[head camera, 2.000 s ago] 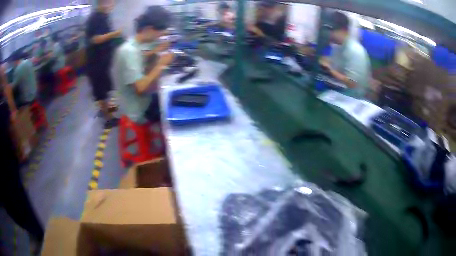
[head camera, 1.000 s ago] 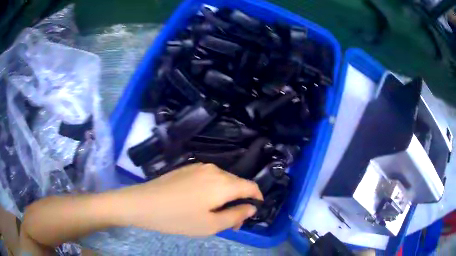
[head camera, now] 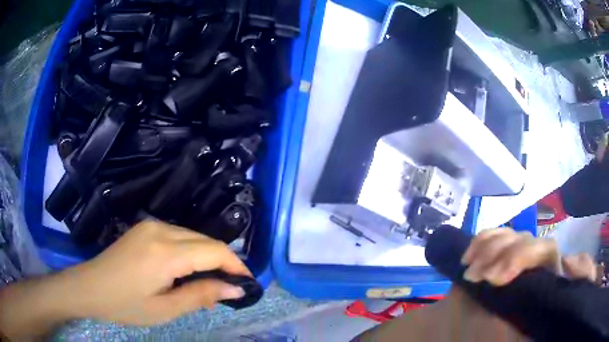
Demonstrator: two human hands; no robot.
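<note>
My left hand [head camera: 150,274] holds a curved black plastic piece [head camera: 230,287] at the front edge of the blue parts bin. The bin [head camera: 280,167] is heaped with glossy black pieces [head camera: 193,87]. My right hand [head camera: 511,257] is closed around a thick black electric screwdriver [head camera: 447,250], its front end close to the metal pick-up [head camera: 431,194] of the white screw feeder [head camera: 467,133]. I cannot tell whether they touch. The feeder has a dark flap and stands in a shallower blue tray [head camera: 334,277] with white lining.
A thin dark rod [head camera: 352,228] lies on the white lining beside the feeder. Pale film covers the bench. A red object [head camera: 380,310] shows below the tray. At the right edge is a dark sleeve-like shape [head camera: 587,190]. The green belt area [head camera: 567,47] lies beyond.
The view has swung right, so the bin sits further left and the clear bag is gone. My left hand has drawn the piece to the bin's edge. My right hand with the screwdriver is now visible.
</note>
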